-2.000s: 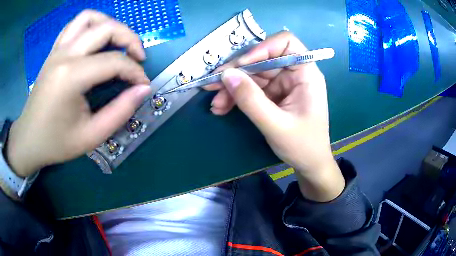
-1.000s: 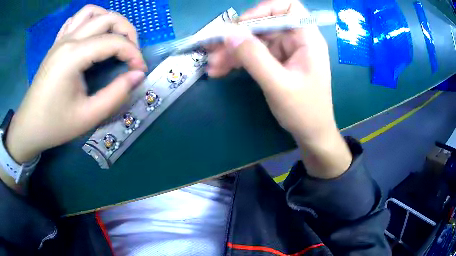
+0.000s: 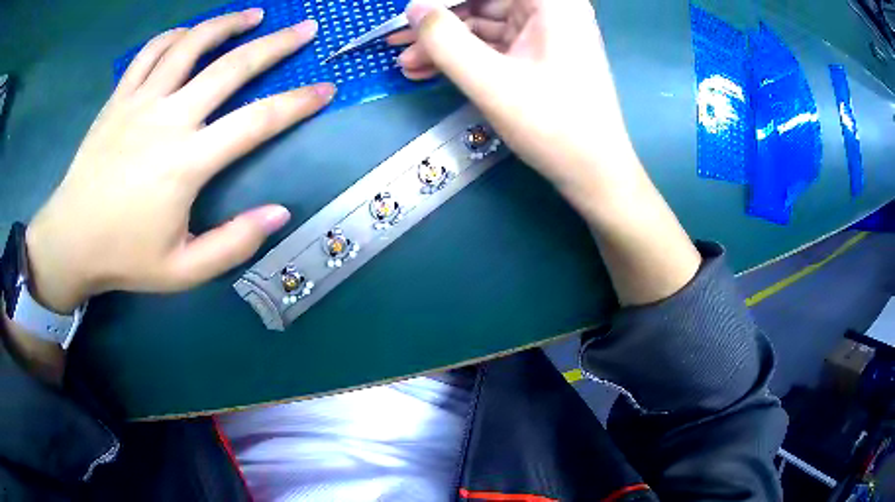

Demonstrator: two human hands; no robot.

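Note:
The blue carrier sheet point(image 3: 285, 76) lies at the top, with rows of small pale marks. My left hand point(image 3: 167, 162) rests on it with fingers spread and holds nothing; the thumb is over the green mat. My right hand point(image 3: 515, 78) holds the silver tweezers point(image 3: 371, 37), their fine tip on or just above the sheet's marks. I cannot tell if the tip grips a piece. The grey strip housing point(image 3: 343, 221) lies diagonally below the sheet, with several round components point(image 3: 385, 209) in a row. Its upper right end is hidden under my right hand.
Spare blue sheets point(image 3: 721, 108) and a narrow blue strip point(image 3: 845, 127) lie on the green table point(image 3: 442, 265) at the right. The table's curved front edge runs below. Beyond it are grey floor with a yellow line, and a cardboard box point(image 3: 850, 367) at the lower right.
My right hand has moved the tweezers from the strip up to the blue sheet. My left hand has gone from curled to spread on the sheet. The strip appears lower right in view.

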